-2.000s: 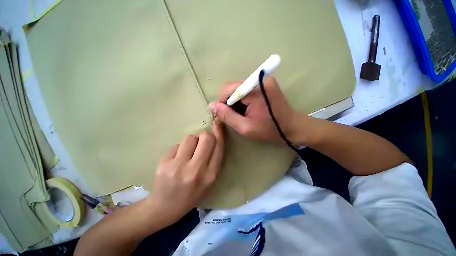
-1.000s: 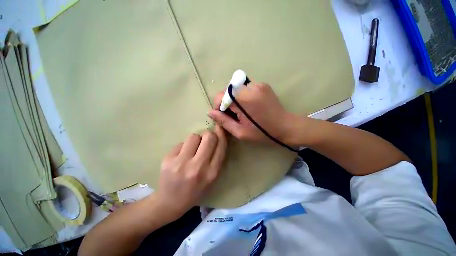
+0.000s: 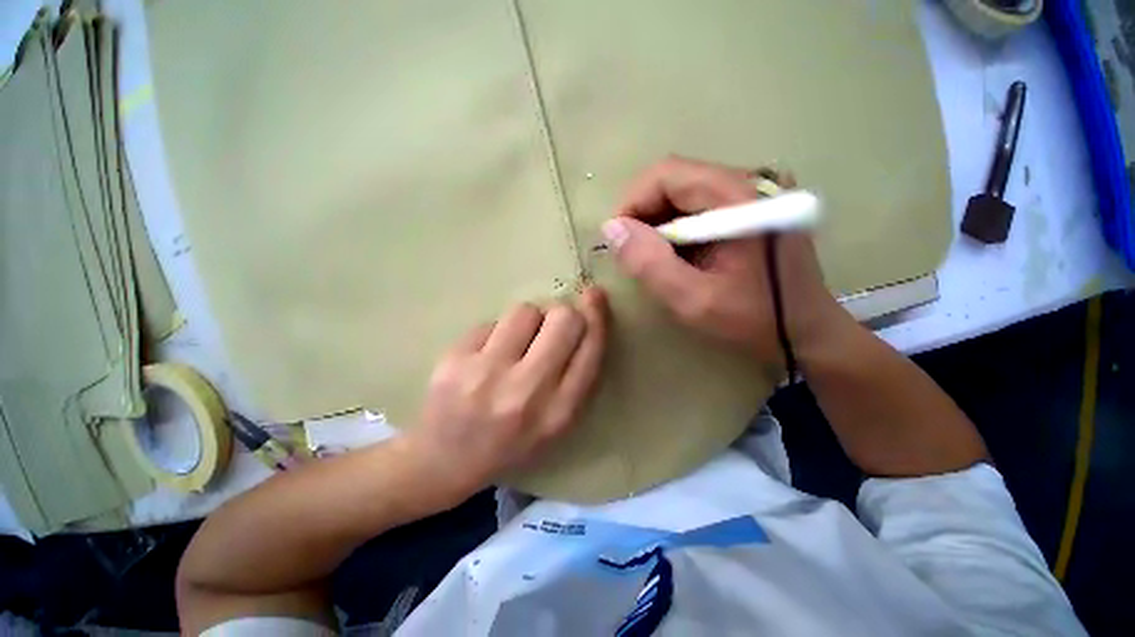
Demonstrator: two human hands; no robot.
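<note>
An olive panel (image 3: 361, 162) with a stitched centre seam lies flat in front of me and covers much of the board. My left hand (image 3: 517, 380) presses on it, its fingertips at the lower part of the seam. A tiny fitting or mark (image 3: 580, 284) shows at those fingertips, too small to make out. My right hand (image 3: 716, 255) is just right of the seam and holds a white-handled tool (image 3: 747, 217), tilted to the right, with a black cord hanging from it. A thin dark tip shows near the fingertips.
Stacked olive panels (image 3: 62, 286) lie at the left, beside a masking tape roll (image 3: 214, 429) and thin tools (image 3: 255, 438). A dark hammer-like tool (image 3: 992, 214) lies at the right. A blue tray (image 3: 1093, 118) and another tape roll (image 3: 996, 15) are at the upper right.
The white tool has swung from pointing up to lying more level to the right. My right hand has moved a little off the seam. The whole view has shifted.
</note>
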